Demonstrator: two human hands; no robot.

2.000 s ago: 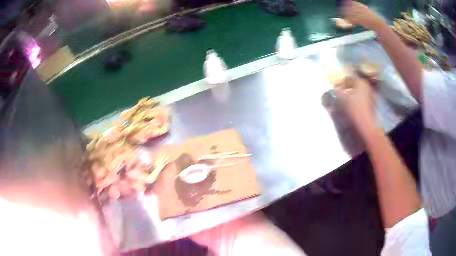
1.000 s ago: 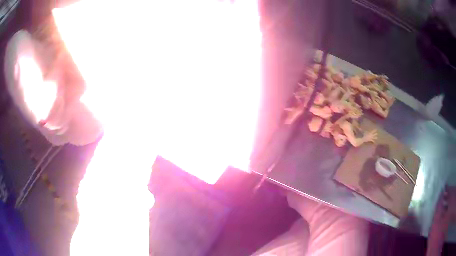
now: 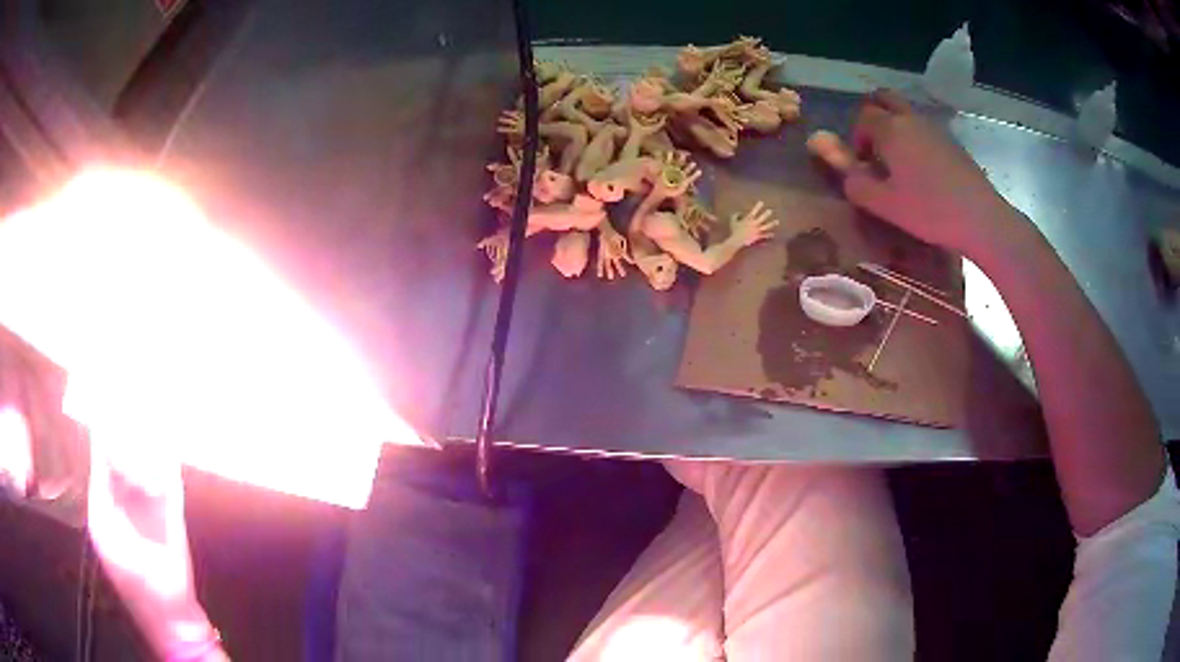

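My right hand (image 3: 912, 175) reaches in from the right over the far edge of the brown cardboard (image 3: 725, 343). Its fingers are bent around a small rounded tan part (image 3: 828, 150). A white dish (image 3: 837, 300) sits on the dark wet stain of the cardboard. Thin sticks (image 3: 893, 323) lie crossed to its right. The heap of tan figures (image 3: 608, 175) with spread hands lies left of and beyond the cardboard. My left hand (image 3: 136, 498) is at the far left, washed out by glare; its fingers and anything in it cannot be made out.
A glaring lamp (image 3: 207, 336) fills the left. A dark cable (image 3: 507, 285) hangs across the metal table (image 3: 582, 375). White pointed bottles (image 3: 951, 62) stand at the far edge. A blue-edged tray with greyish lining (image 3: 421, 569) is low beside my legs.
The view has turned, bringing the cardboard and heap nearer the middle and the lamp glare to the left. My right hand now shows over the cardboard's far edge.
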